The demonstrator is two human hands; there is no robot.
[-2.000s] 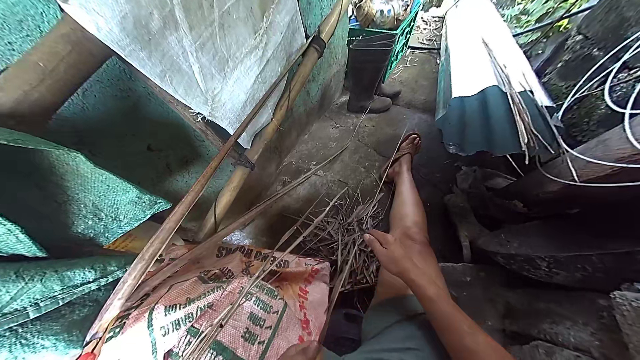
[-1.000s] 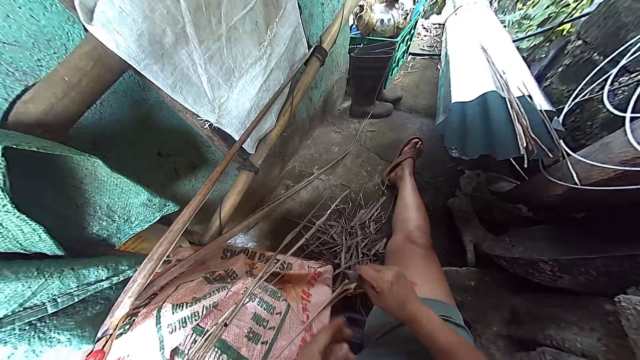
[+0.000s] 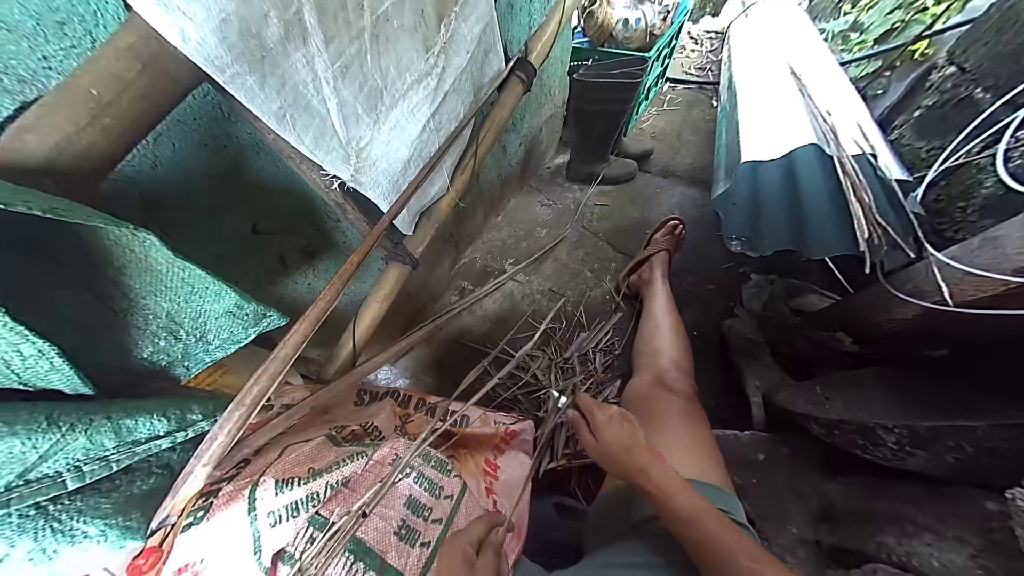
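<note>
My right hand (image 3: 612, 432) holds a small shiny piece, perhaps a blade, against a thin dry strip (image 3: 538, 448) in front of my knee. Lower down, my left hand (image 3: 478, 548) pinches the near end of that strip, over the edge of a printed woven sack (image 3: 384, 480). Several long dry stalks (image 3: 416, 444) lie across the sack. Beyond my hands, a pile of dry leaf scraps (image 3: 564, 360) covers the floor beside my leg. A long brown palm stalk (image 3: 320, 308) slants up from the sack toward a bamboo pole (image 3: 448, 196).
Rubber boots (image 3: 604, 120) stand by a green plastic crate (image 3: 664, 60). Corrugated sheeting (image 3: 792, 192) with dry strips on it lies to the right, near loops of white cable (image 3: 960, 152). Green woven sheeting (image 3: 152, 296) hangs at the left, and a whitish sack (image 3: 344, 88) hangs above.
My right hand has left its place over my knee and come down to the strip, where a shiny piece now shows. My left hand has come further into view.
</note>
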